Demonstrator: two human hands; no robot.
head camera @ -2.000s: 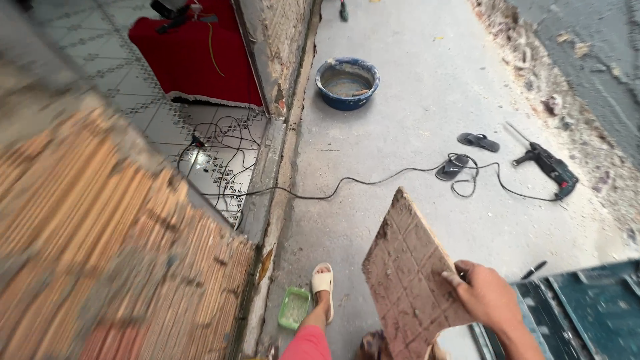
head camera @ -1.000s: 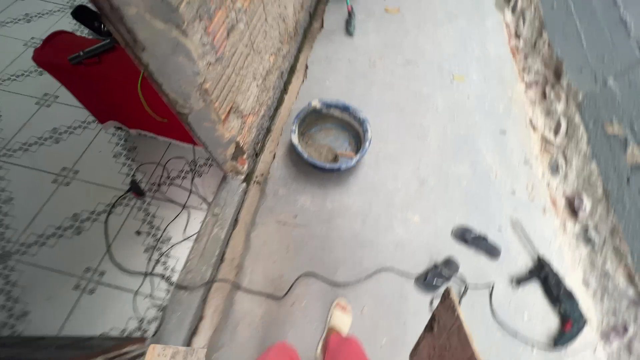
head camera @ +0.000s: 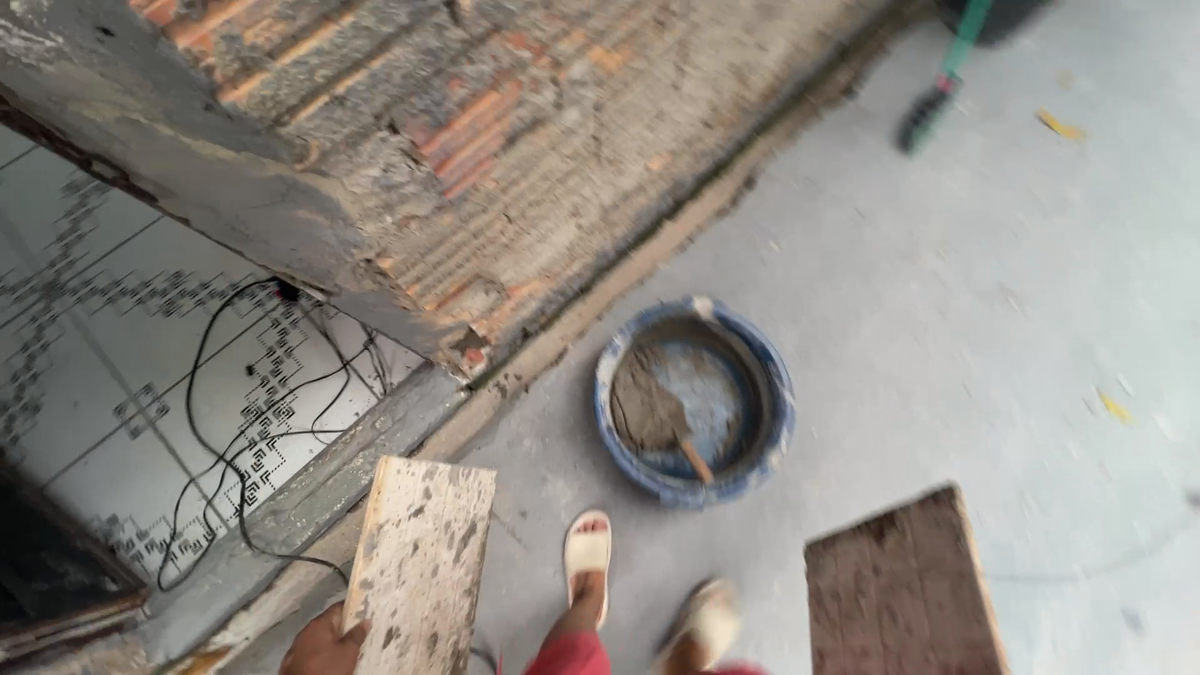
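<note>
My left hand (head camera: 323,642) grips the lower left edge of a mortar-spattered flat board (head camera: 427,562), light in colour, at the bottom of the view. On the right stands a reddish-brown board (head camera: 900,586) with a dirty face; its lower part and any hand on it are out of view. Between and beyond the two boards, a round blue tub (head camera: 783,403) rests on the floor. Wet grey mortar (head camera: 647,403) lies along its left side, with a wooden handle (head camera: 696,461) sticking out of it.
A rough brick wall (head camera: 525,141) runs along the upper left to a doorway sill (head camera: 309,478). Black cables (head camera: 192,403) lie tangled on patterned tiles. My sandalled feet (head camera: 589,553) are on the grey floor. A green-handled brush (head camera: 928,112) is at the upper right.
The view has moved forward towards the tub; the drill and the flip-flops have left it. The light board and my left hand have come into view. My right hand, earlier on the brown board, no longer shows.
</note>
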